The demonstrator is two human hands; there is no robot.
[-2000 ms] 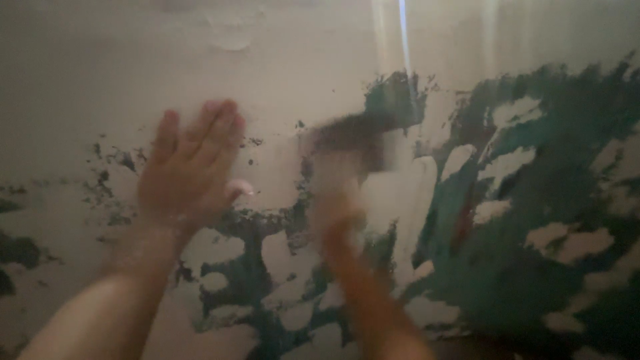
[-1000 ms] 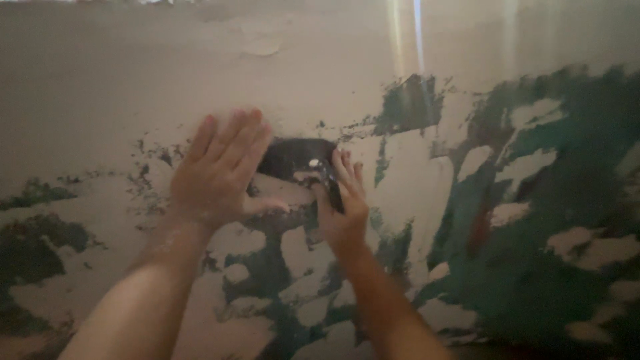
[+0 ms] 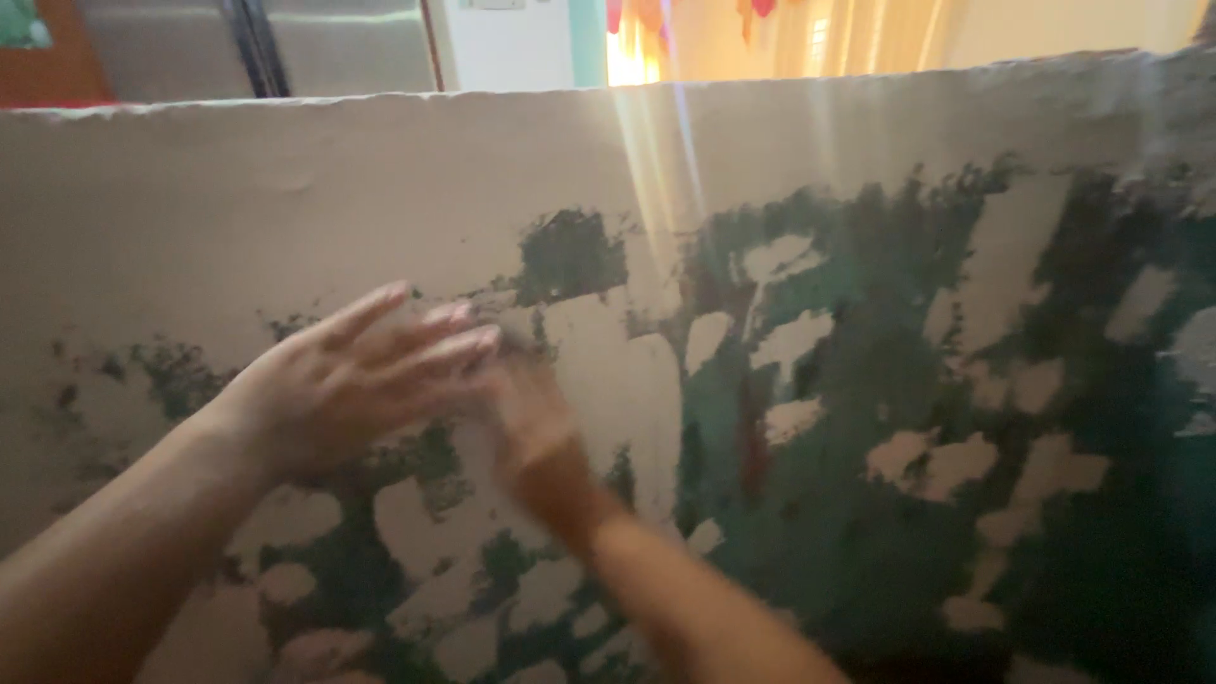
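Note:
A low wall (image 3: 608,380) fills most of the view, its dark green surface partly covered by pale, patchy plaster or filler. My left hand (image 3: 361,380) is in front of the wall at left of centre, fingers extended to the right, with nothing seen in it. Close beside its fingertips is my right hand (image 3: 537,427), blurred by motion. My left hand partly covers its fingers, and whatever it holds cannot be made out. Pale streaks and blotches lie around both hands, with a dark green patch (image 3: 570,252) just above them.
The wall's rough top edge (image 3: 380,95) runs across the upper view. Beyond it stand a steel-coloured two-door appliance (image 3: 342,43), an orange-brown panel (image 3: 57,62) and a bright window area with yellowish curtains (image 3: 855,38).
The view has tilted up, showing the wall's top edge. My left hand has turned from fingers up to fingers rightward. The dark, flat tool seen in my right hand one second ago no longer shows.

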